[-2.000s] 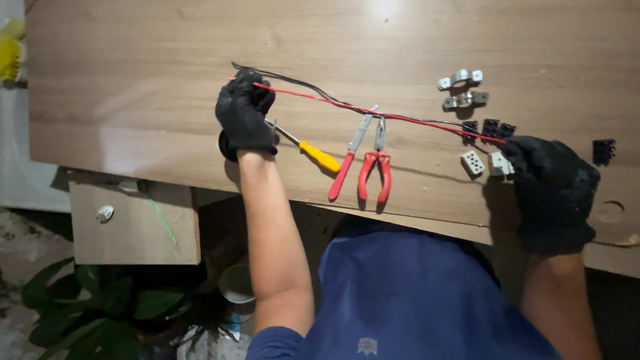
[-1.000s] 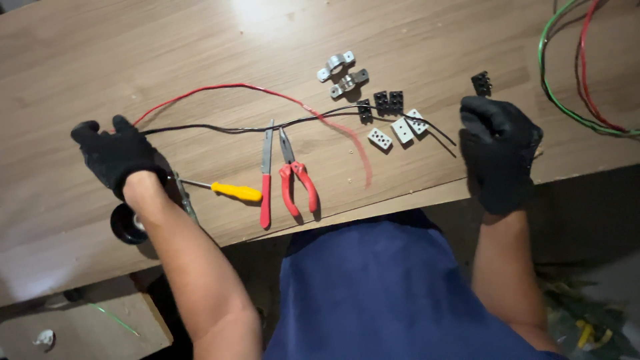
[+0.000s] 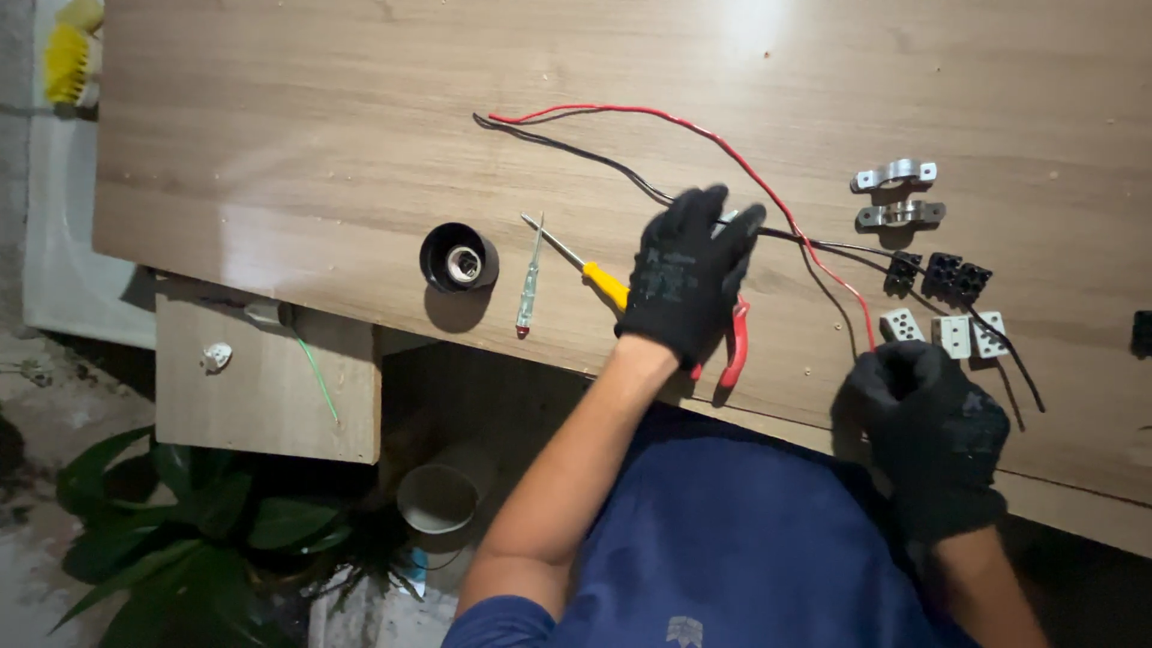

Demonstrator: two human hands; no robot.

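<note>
My right hand (image 3: 931, 432), in a black glove, pinches the near end of a red wire (image 3: 738, 162). My gloved left hand (image 3: 688, 270) is over the pliers (image 3: 736, 346), hiding most of them and the red-handled tool beside them; whether it grips either I cannot tell. A black wire (image 3: 594, 160) runs behind the left fingers and crosses the red wire. Left of this hand lie a yellow-handled screwdriver (image 3: 605, 286), a clear voltage-tester screwdriver (image 3: 529, 292) and a black lamp holder (image 3: 459, 258).
Two metal clamps (image 3: 898, 214), several black terminal blocks (image 3: 945, 274) and several white socket modules (image 3: 952, 336) lie on the right of the wooden table (image 3: 342, 117). A lower wooden surface (image 3: 270, 387) holds a green wire (image 3: 315, 369). The table's front edge runs close to my body.
My left hand has moved from the left side to over the pliers. My right hand has taken hold of the red wire's near end. The view has shifted.
</note>
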